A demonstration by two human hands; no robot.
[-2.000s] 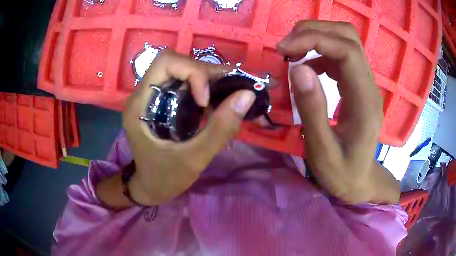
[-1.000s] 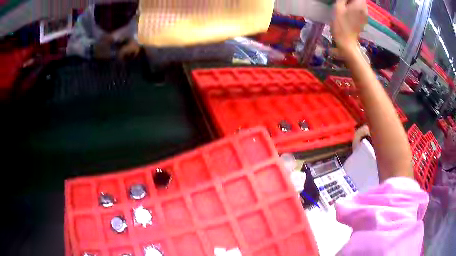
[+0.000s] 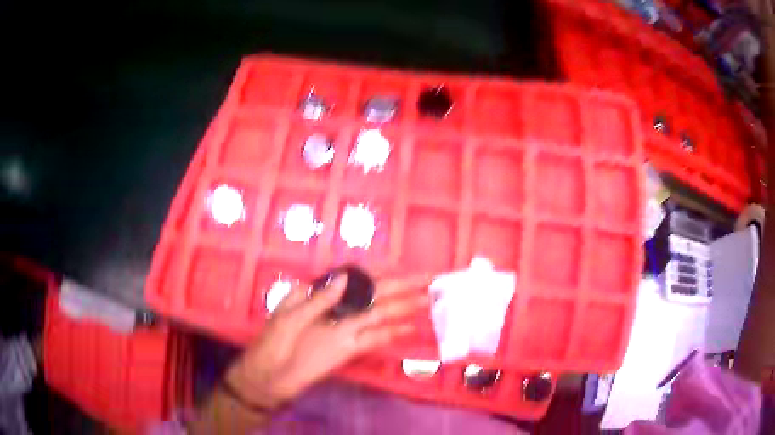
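Observation:
My left hand [image 3: 310,344] reaches in from the lower left over the red compartment tray [image 3: 557,327]. Its thumb lies against a dark, glossy watch head [image 3: 350,291], held between thumb and fingers; the other fingers stretch right. Silver-edged watch heads, some glaring white, lie in pockets, one at mid left [image 3: 226,205] and one beside my thumb [image 3: 279,295]. A dark one [image 3: 435,102] sits in the back row. A white cloth [image 3: 472,310] lies right of my fingertips. My right hand is out of view; only its pink sleeve [image 3: 714,395] and a blurred forearm show at the right edge.
A lower tray [image 3: 510,403] with several watch heads juts out at the front. Another red tray [image 3: 714,161] with two watch heads is at the upper right. A calculator [image 3: 688,268], white papers [image 3: 633,386] and a pen [image 3: 677,370] are on the right. Red trays [image 3: 106,365] stand lower left.
The view has swung back from the far bench to the near tray. My left hand has come into view with a dark watch head. My right hand, raised at upper right before, has left the picture.

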